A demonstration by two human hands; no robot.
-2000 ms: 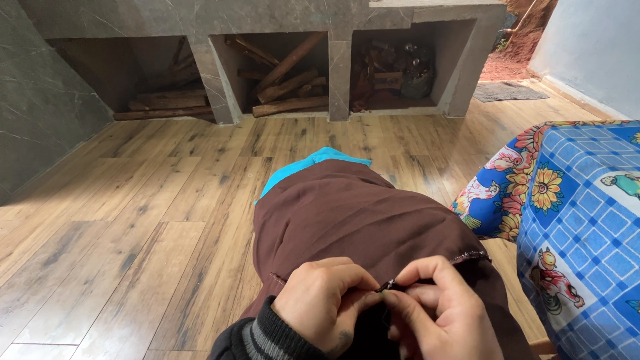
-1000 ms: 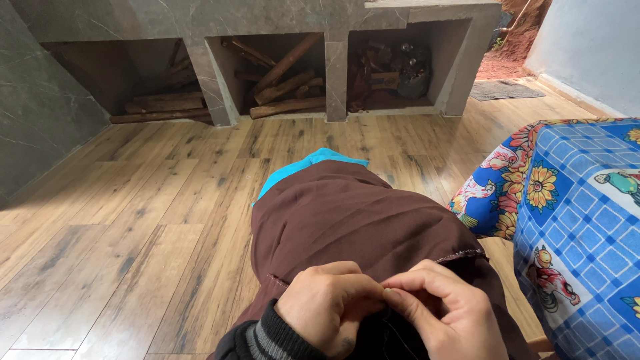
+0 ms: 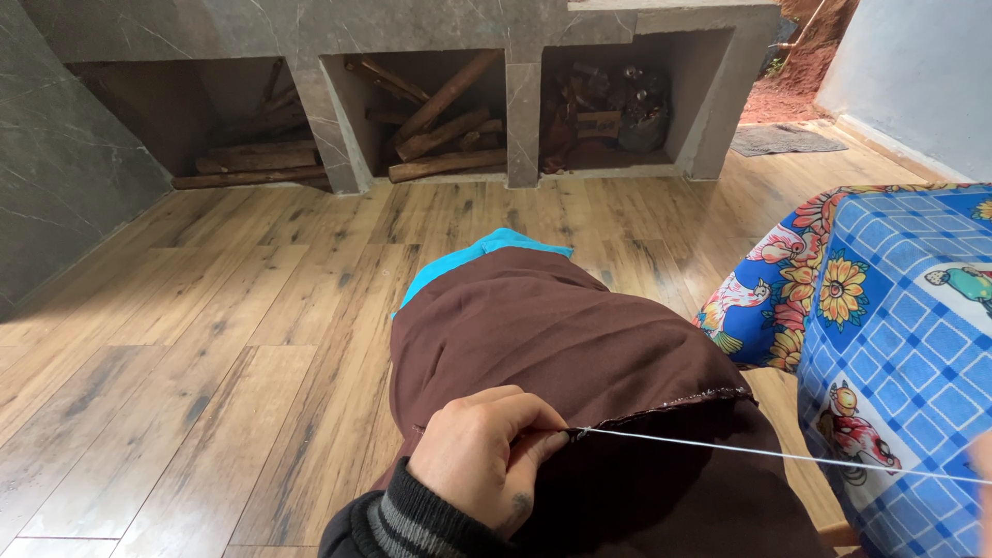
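Note:
Dark brown fabric (image 3: 535,333) lies over my lap, with light stitches along its edge (image 3: 697,399) and bright blue cloth (image 3: 473,252) showing at its far end. My left hand (image 3: 492,449), in a black knit cuff with grey stripes, pinches the fabric's edge between thumb and fingers. From beside those fingertips a white thread (image 3: 744,447) runs taut to the right side of the view. Only a sliver of my right hand (image 3: 983,461) shows at the right border, at the thread's far end; its fingers are cut off, and no needle can be made out.
A table with a blue patterned tablecloth (image 3: 899,349) stands close on the right. Ahead, a grey stone-like counter (image 3: 523,116) has recesses holding firewood logs (image 3: 449,132) and a filled bag (image 3: 643,116). A grey mat (image 3: 787,139) lies on the wood-look floor near the doorway.
My right hand has moved away from my left hand to the right border. The white thread now stretches between them. My left hand stays at the fabric's edge.

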